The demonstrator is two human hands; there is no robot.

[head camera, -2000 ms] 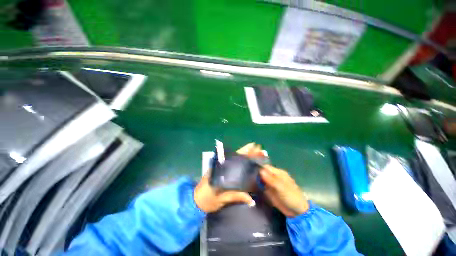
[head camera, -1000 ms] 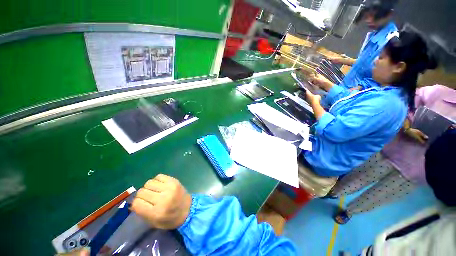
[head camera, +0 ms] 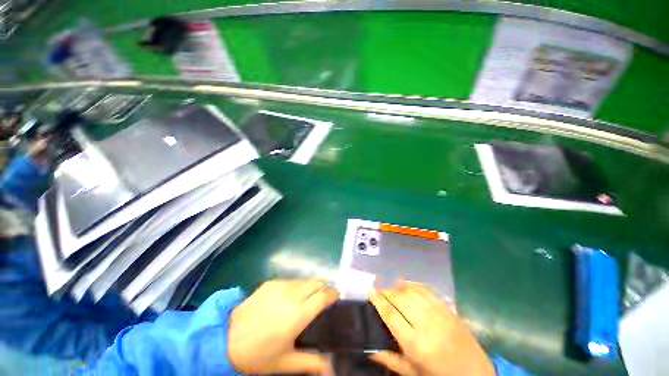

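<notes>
A dark grey tablet (head camera: 414, 262) lies on a white sheet in front of me, its camera bump (head camera: 367, 241) at the top left corner and an orange strip (head camera: 411, 231) along its top edge. My left hand (head camera: 282, 330) and my right hand (head camera: 429, 330) hold a small dark glossy piece (head camera: 348, 327) between them over the tablet's lower part. A small white patch (head camera: 355, 284) shows at the fingertips. The lower part of the tablet is hidden or cut off by the frame.
Tablets with white sheets (head camera: 172, 198) are stacked and fanned at the left. One more tablet (head camera: 282, 136) lies behind the stack, another (head camera: 546, 172) at the back right. A blue film stack (head camera: 595, 301) and a white sheet (head camera: 649, 330) lie at the right. A blue sleeve (head camera: 26, 172) shows far left.
The view has swung back left from the people at the right. The blue strip my hands held over the tablet is no longer seen; both hands now hold a dark piece.
</notes>
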